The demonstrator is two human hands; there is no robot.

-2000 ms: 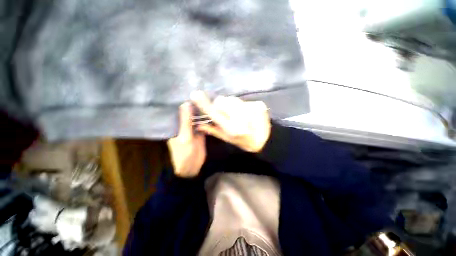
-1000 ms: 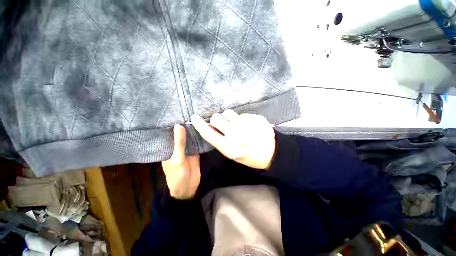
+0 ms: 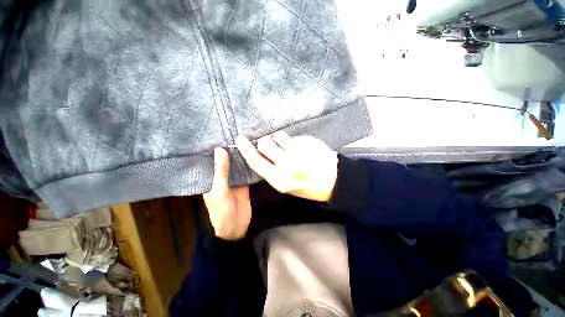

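Observation:
The grey quilted jacket body [image 3: 142,80] lies with its diamond stitching up. The front zip [image 3: 214,77] runs down to the plain ribbed hem [image 3: 142,181]. My left hand [image 3: 230,207] holds the hem just left of the zip end, thumb on top and the other fingers partly hidden. My right hand [image 3: 297,167] holds the hem just right of the zip end, index fingertip at the seam. A small pale line shows between thumb and fingertip.
The sewing machine [image 3: 495,31] stands upper right on the white table [image 3: 433,121]. A dark thread crosses the table to a small orange-brown-handled tool [image 3: 538,122]. Beige-grey bundles [image 3: 56,235] lie lower left, beside a cardboard box [image 3: 133,247]. Grey cloth [image 3: 495,192] hangs at right.
Two seconds ago the hands were blurred, close together, with a thin pale strand between them. Now they hold the hem at either side of the zip end. Since one second ago they have barely moved.

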